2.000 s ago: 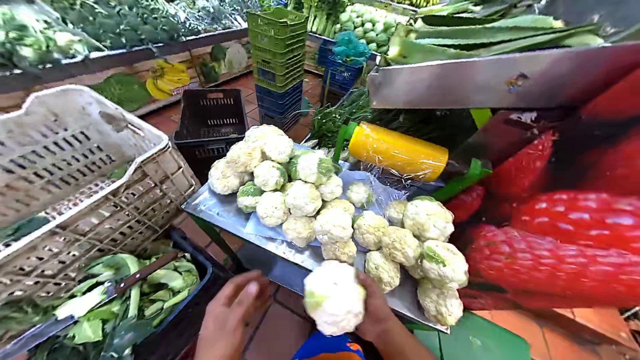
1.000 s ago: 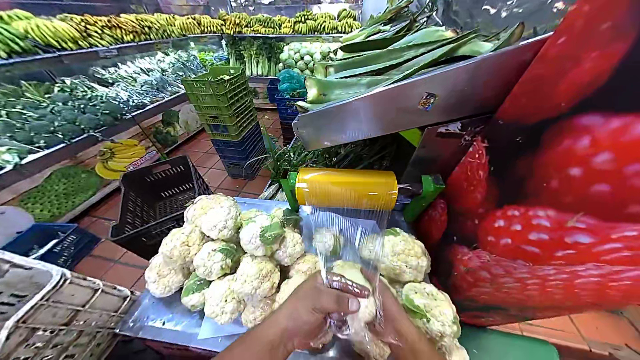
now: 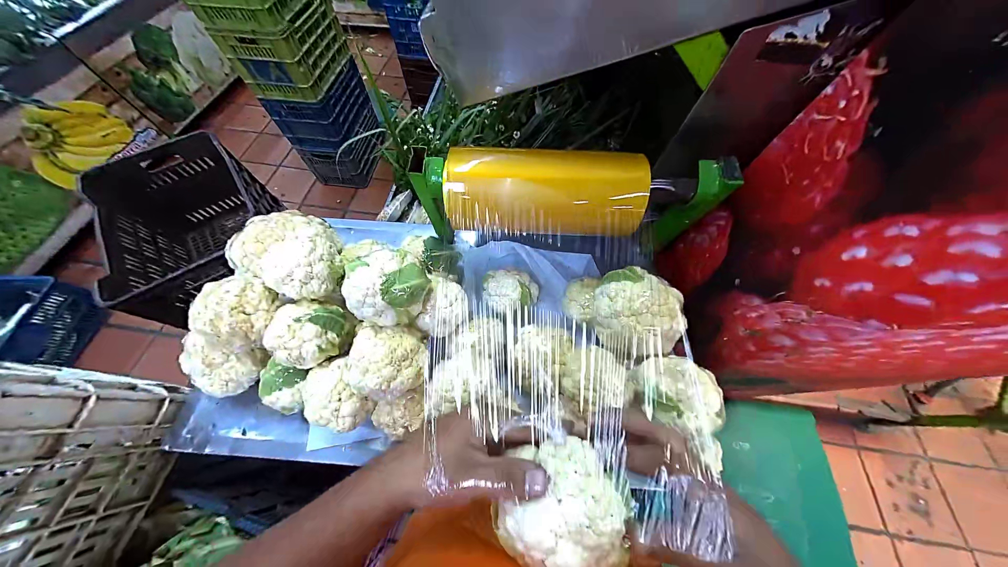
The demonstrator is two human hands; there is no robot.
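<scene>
A cauliflower head is between my two hands at the bottom centre, partly under clear stretch film. The film runs down toward me from a yellow-looking roll on a green holder. My left hand presses on the cauliflower's left side, thumb over it. My right hand lies behind the film on the cauliflower's right side, its fingers partly hidden. More cauliflowers are piled on the metal table, left of and behind the film.
A black plastic crate and stacked green and blue crates stand behind on the tiled floor. A pale slatted crate is at the lower left. A metal tray edge juts in above the roll; a strawberry-printed panel stands at right.
Two seconds ago the cauliflower was in my right hand without film. Film now stretches from the roll down to my hands, which have come closer to me since a second ago. The view has tilted down.
</scene>
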